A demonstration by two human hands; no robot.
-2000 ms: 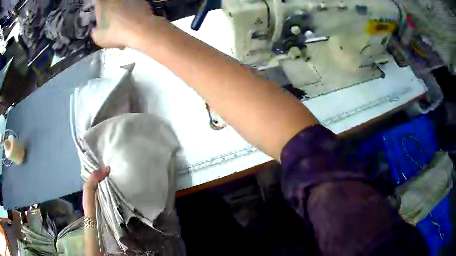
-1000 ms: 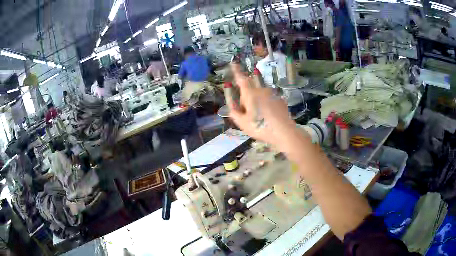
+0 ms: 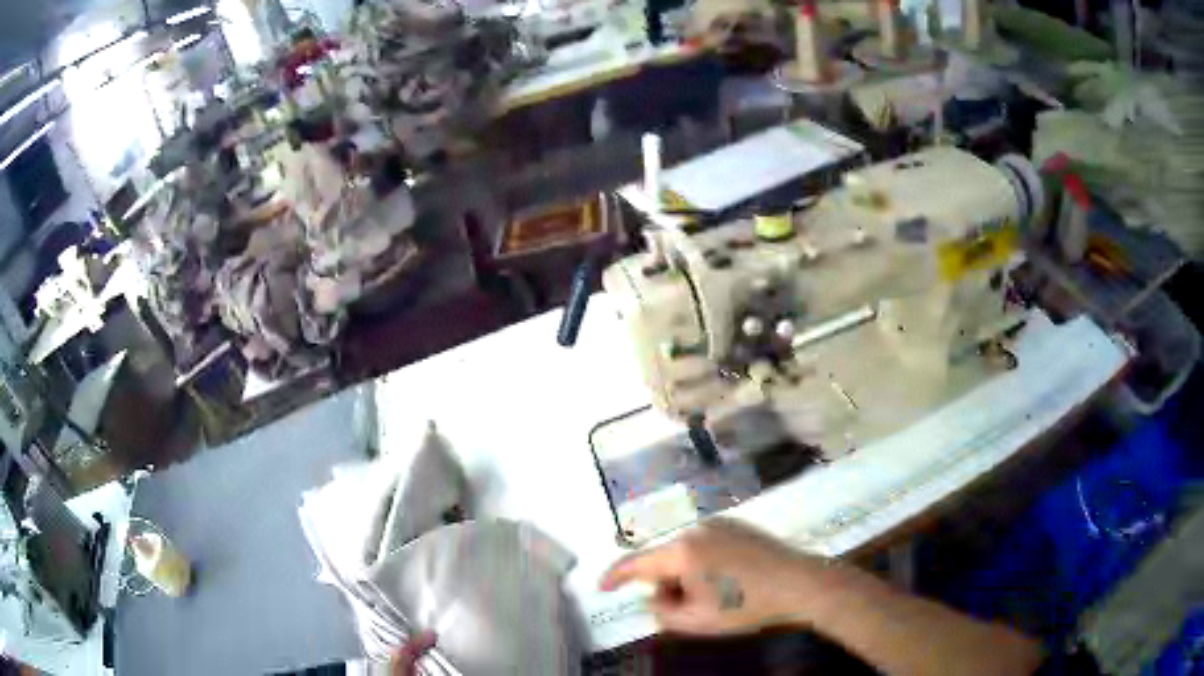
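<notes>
A stack of grey cut pieces [image 3: 489, 601] lies folded over at the front edge of the white table. My left hand [image 3: 415, 652] grips the stack's left side; only its fingertips show at the bottom of the picture. My right hand [image 3: 724, 581] is at the table's front edge, right of the stack, and holds nothing; its index finger is stretched out and the other fingers are partly curled. The cream sewing machine [image 3: 819, 284] stands just behind my right hand, with its needle plate [image 3: 660, 475] to the hand's upper left.
A dark grey board [image 3: 244, 555] adjoins the table at left and bears a small white bottle [image 3: 161, 564]. Heaped grey cloth bundles [image 3: 310, 238] stand behind. Thread cones [image 3: 891, 29] stand at the back. Blue plastic [image 3: 1122, 502] shows at right.
My right hand was raised over the machine and has come down to the front edge of the table. The view has tilted down, and the grey stack and my left hand show again.
</notes>
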